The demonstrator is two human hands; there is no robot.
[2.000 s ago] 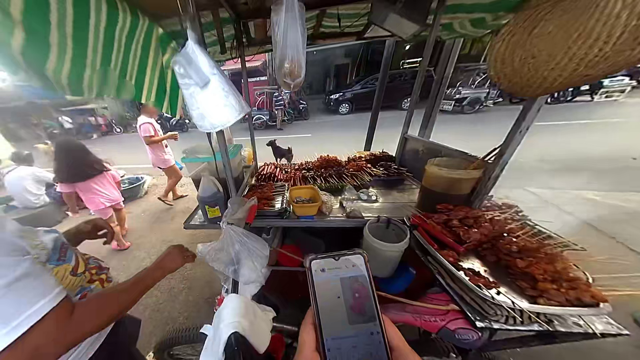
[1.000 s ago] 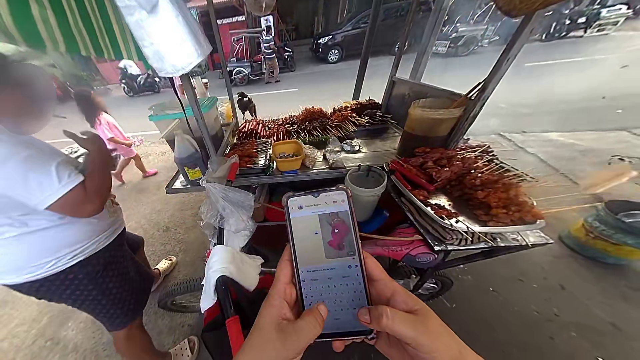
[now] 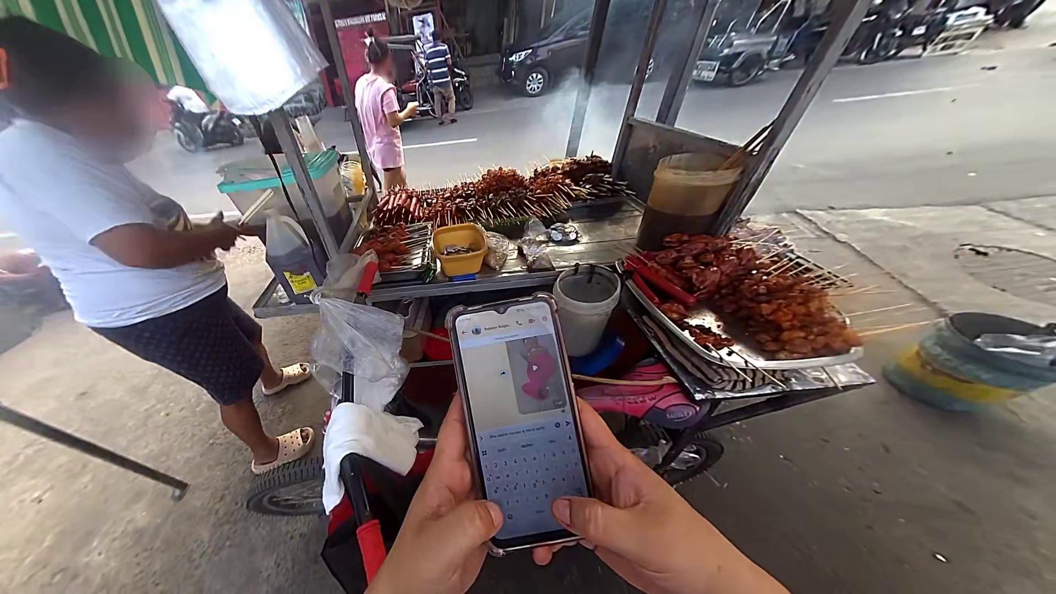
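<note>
A smartphone [image 3: 521, 421] in a clear case stands upright between my hands, its screen showing a chat with a pink picture and a keyboard. My left hand [image 3: 450, 503] grips its left edge, thumb over the lower screen. From the right, my right hand [image 3: 623, 503] holds the other edge, thumb at the keyboard's lower right. Beyond the phone is a metal food cart with a tray of skewered meat [image 3: 759, 305] at the right and a heap of skewers [image 3: 495, 194] at the back. A yellow tub [image 3: 459, 249] and a white bucket [image 3: 586, 307] are nearer.
A person [image 3: 124, 214] in a white shirt stands at the cart's left. Another person [image 3: 381, 115] in pink stands beyond it. A white cloth [image 3: 369, 445] hangs over a black and red handle. A blue and yellow container [image 3: 973, 363] sits on the pavement at right.
Both hands now hold the phone, with both thumbs over its lower screen since one second ago. The person in pink has moved from the far left to behind the cart. The view has shifted.
</note>
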